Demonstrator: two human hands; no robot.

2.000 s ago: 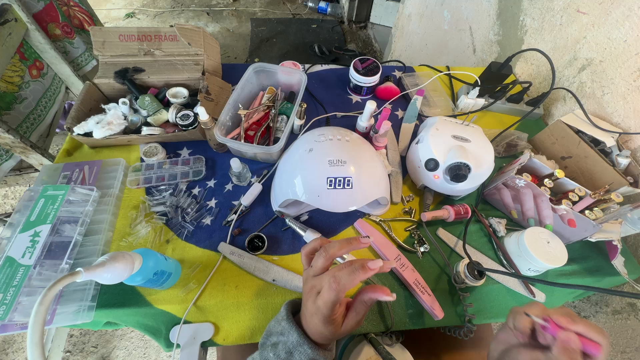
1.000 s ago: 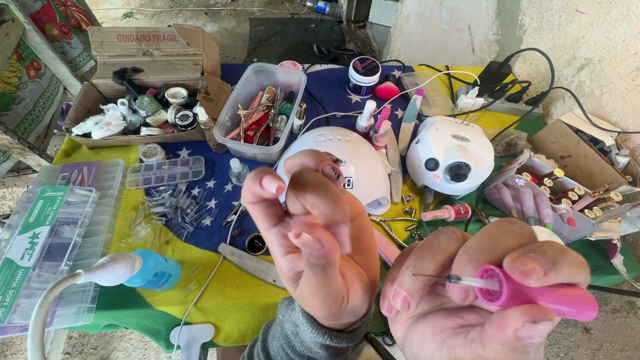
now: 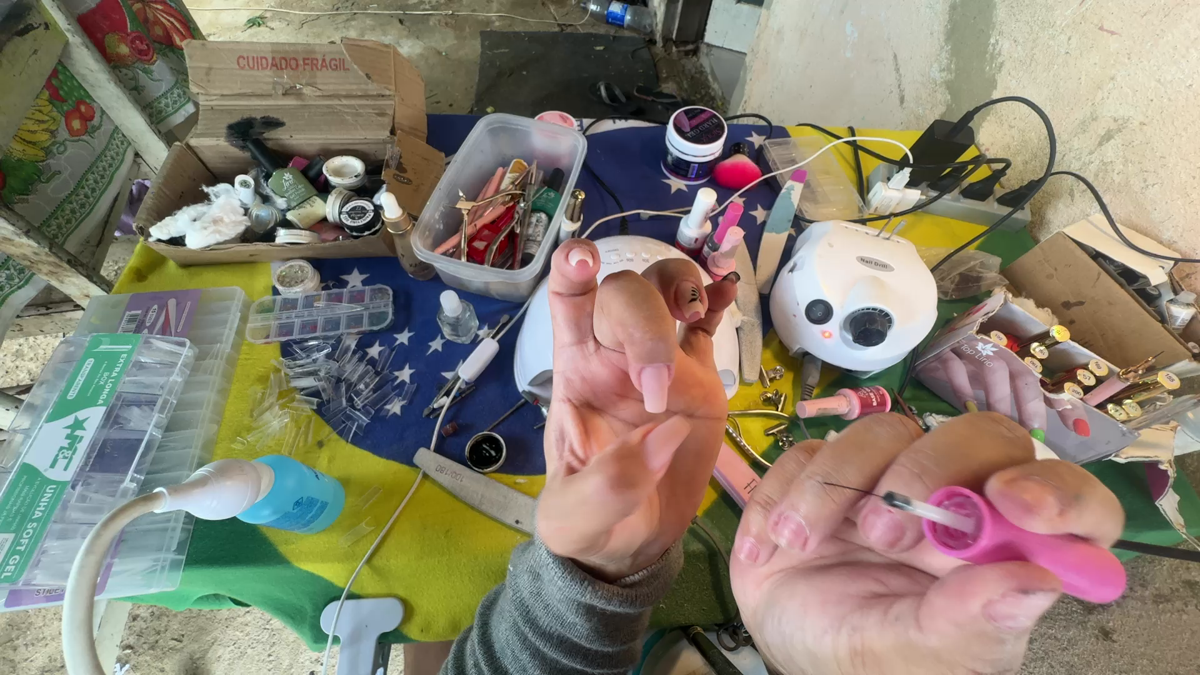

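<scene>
My left hand (image 3: 637, 412) is raised in mid-view, palm toward me and fingers curled, with nothing in it; one nail bears a dark line design. To its right, my right hand (image 3: 900, 553) holds a pink-handled nail art liner brush (image 3: 1022, 544), its thin dark bristle pointing left toward my left hand without touching it. Behind my left hand, the white nail lamp (image 3: 609, 272) is partly hidden. A white nail drill unit (image 3: 853, 295) stands behind my right hand, beside a pink nail polish bottle (image 3: 867, 401). An open small black pot (image 3: 486, 451) lies left of my left hand.
A cardboard box (image 3: 291, 108) of supplies and a clear plastic tub (image 3: 431, 225) of tools stand at the back left. Cases of nail tips (image 3: 122, 403) and a blue bottle (image 3: 295, 494) are at left. Cables run over the power strip (image 3: 994, 225); a box of polishes (image 3: 994, 394) is right.
Both hands have risen toward the camera since two seconds ago, and my left hand has turned its palm toward me. Since one second ago, its fingers have shifted, with one now raised.
</scene>
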